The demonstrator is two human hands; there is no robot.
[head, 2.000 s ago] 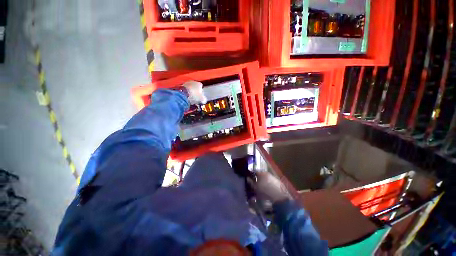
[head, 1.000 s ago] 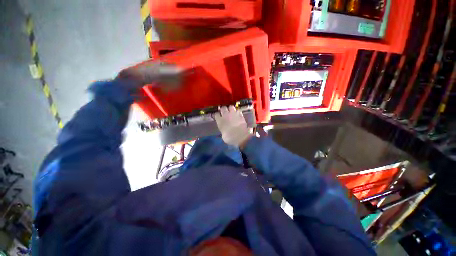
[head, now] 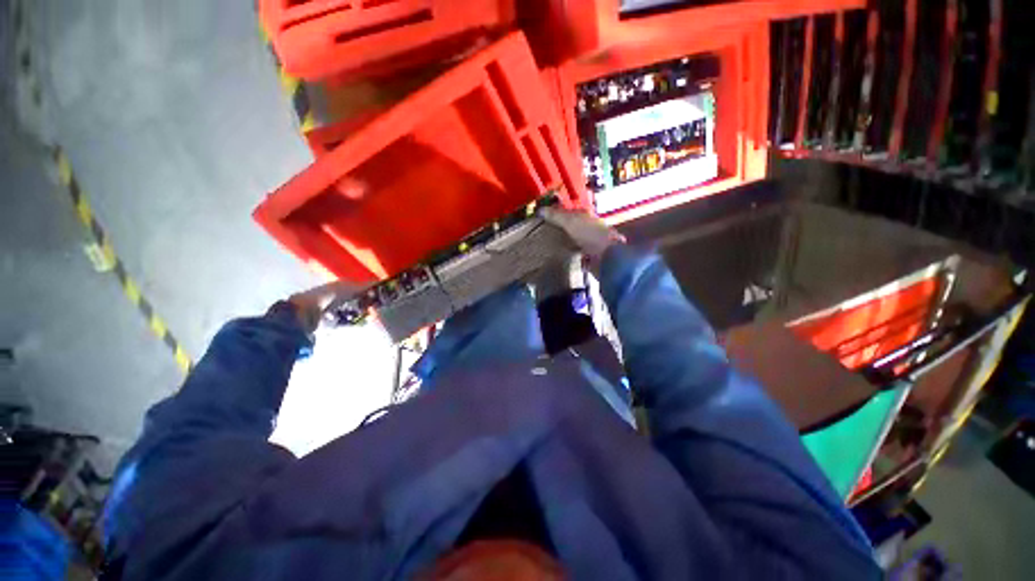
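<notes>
A circuit board (head: 454,272) is held on edge close to my body, its grey ribbed heatsink side facing me and small parts along its upper edge. My left hand (head: 319,302) grips its left end; the fingers are partly hidden. My right hand (head: 581,232) grips its right end. A red tote (head: 426,170) lies tilted just beyond the board, and no board shows inside it.
Another red tote (head: 743,125) at the right holds a board with a pale frame. More red totes (head: 386,34) stand at the top. Black slotted racks (head: 908,80) are at upper right. A green-edged bench (head: 857,437) is at lower right. Yellow-black floor tape (head: 119,272) runs at left.
The board has come out of the tote and is now up on edge near my body. My left hand has moved from over the tote to the board's left end; my right hand is at its right end.
</notes>
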